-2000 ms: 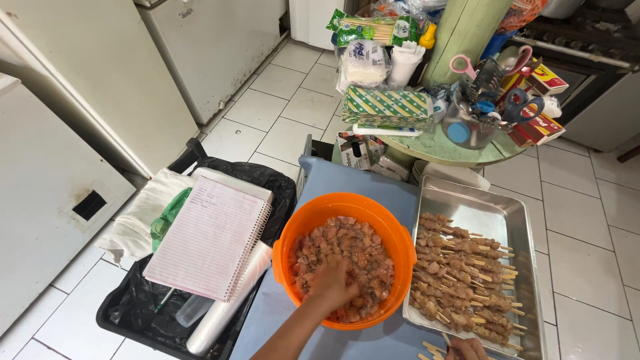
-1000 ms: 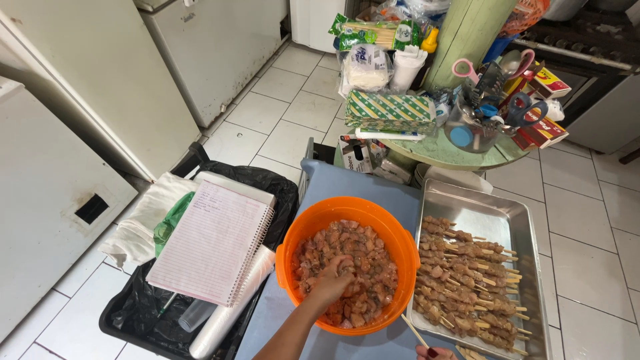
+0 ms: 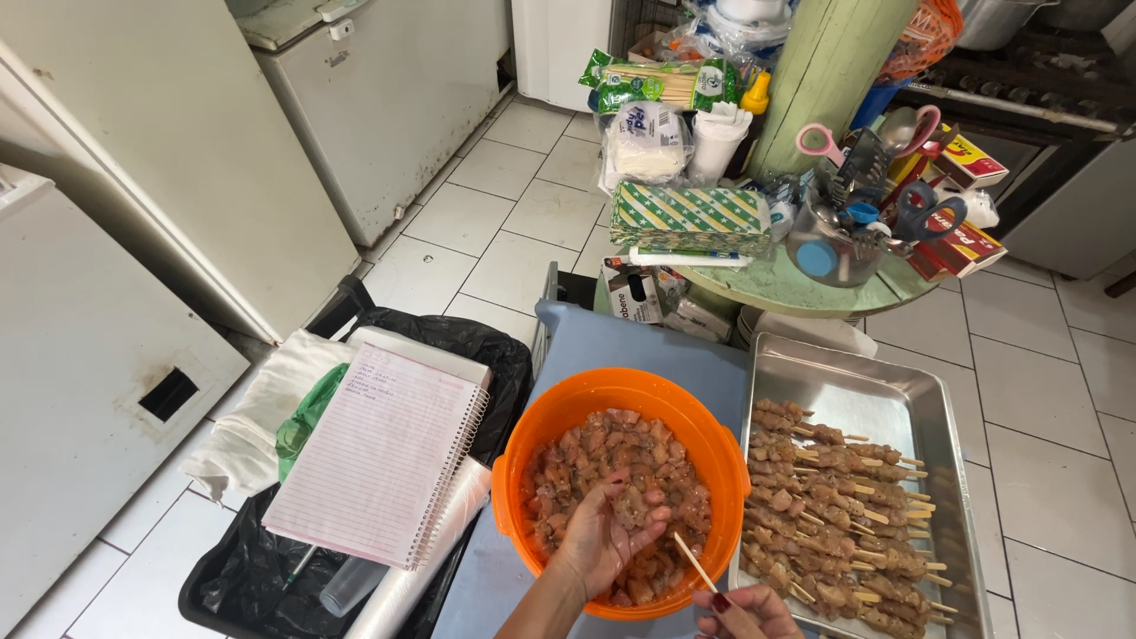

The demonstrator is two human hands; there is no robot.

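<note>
An orange plastic basin (image 3: 508,497) holds chunks of raw seasoned meat (image 3: 577,461). Over the meat, my left hand (image 3: 608,532) is turned palm up, its fingers curled around a piece of meat (image 3: 632,508). My right hand (image 3: 750,614), at the basin's lower right edge, grips a wooden skewer (image 3: 695,562) whose bare end points up and left toward my left hand. Right of the basin, a metal tray (image 3: 954,444) bears rows of meat threaded on skewers (image 3: 834,515).
The basin stands on a blue surface (image 3: 652,342). To the left, a spiral notebook (image 3: 382,444) with handwriting lies over a black crate (image 3: 200,581). Beyond, a round green table (image 3: 799,288) carries napkin packs (image 3: 688,213), a utensil container (image 3: 830,248) and bagged skewers (image 3: 666,84).
My left hand has come up from the meat and turned palm up with a piece in it. My right hand has moved from the tray side toward the basin with the skewer.
</note>
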